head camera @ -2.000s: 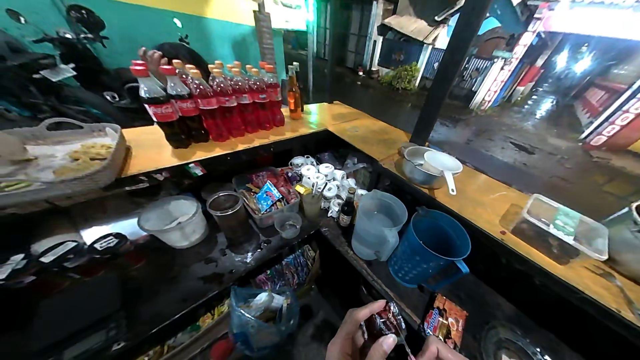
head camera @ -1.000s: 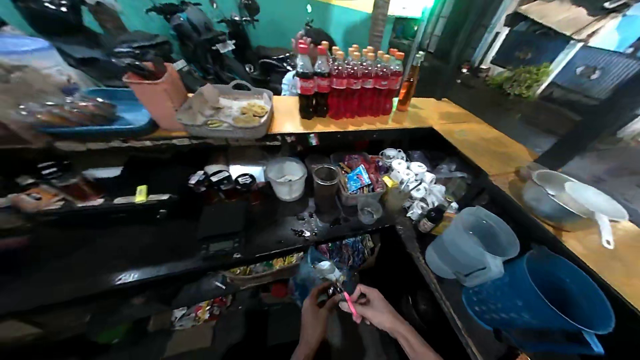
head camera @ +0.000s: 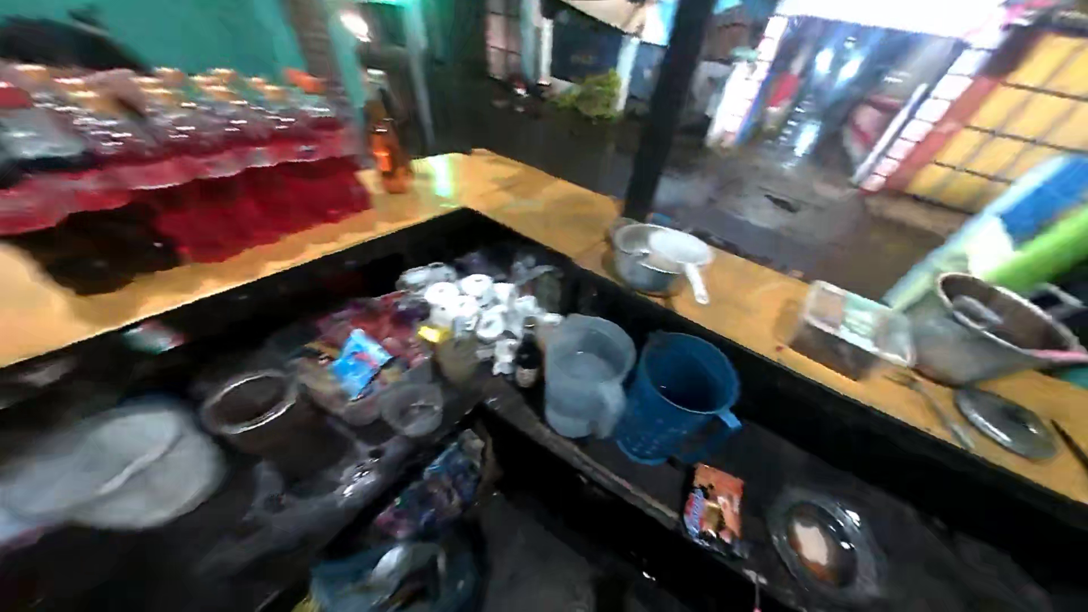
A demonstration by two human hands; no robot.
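Observation:
Neither of my hands shows in the head view now. On the dark lower counter a clear plastic pitcher (head camera: 588, 374) stands beside a blue plastic pitcher (head camera: 680, 395). An orange snack packet (head camera: 714, 507) lies near a glass plate (head camera: 824, 544) at the lower right. Left of the pitchers are a small dark bottle (head camera: 528, 357), a pile of white rolls (head camera: 478, 306), a tray of sachets (head camera: 361, 364), a clear cup (head camera: 411, 408), a dark canister (head camera: 252, 404) and a blurred white tub (head camera: 127, 467).
The yellow ledge (head camera: 510, 191) carries red drink bottles (head camera: 263, 170), an amber bottle (head camera: 387, 144), a metal pot with a white strainer (head camera: 646, 255), a clear container (head camera: 850, 327) and a large metal pot (head camera: 990, 327). A dark post (head camera: 671, 102) rises behind. A blue plastic bag (head camera: 395, 578) sits below.
The view has swung right. Both hands, together over the blue bag with a pink item a second ago, have left the view.

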